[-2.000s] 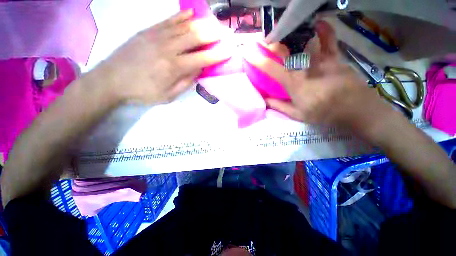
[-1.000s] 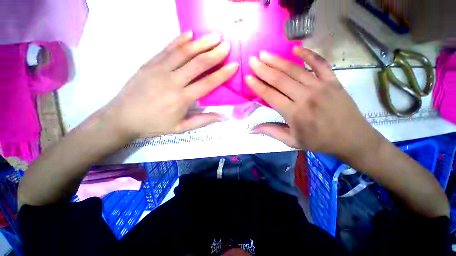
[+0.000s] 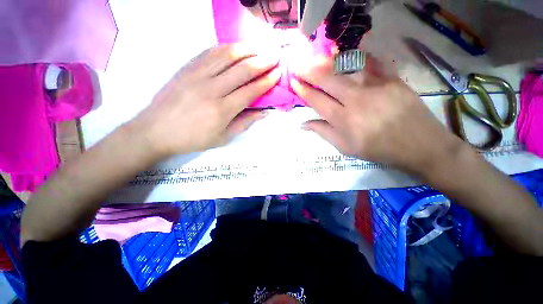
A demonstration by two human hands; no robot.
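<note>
A hot-pink panel lies under the bright lamp at the sewing machine, its front edge showing between my hands. My left hand lies flat on its left part, fingers spread a little. My right hand presses on its right part, fingertips close to the left ones. The presser foot area is just beyond my fingertips. Glare hides the needle and the panel's middle.
Fabric scissors lie right, with blue-orange snips above them. Pink pieces stand at the right edge and in a heap at left. A printed ruler runs along the front edge; blue baskets are below.
The panel was folded with a pale piece hanging forward, then was spread flat near the front. Now panel and both hands are farther in, towards the machine.
</note>
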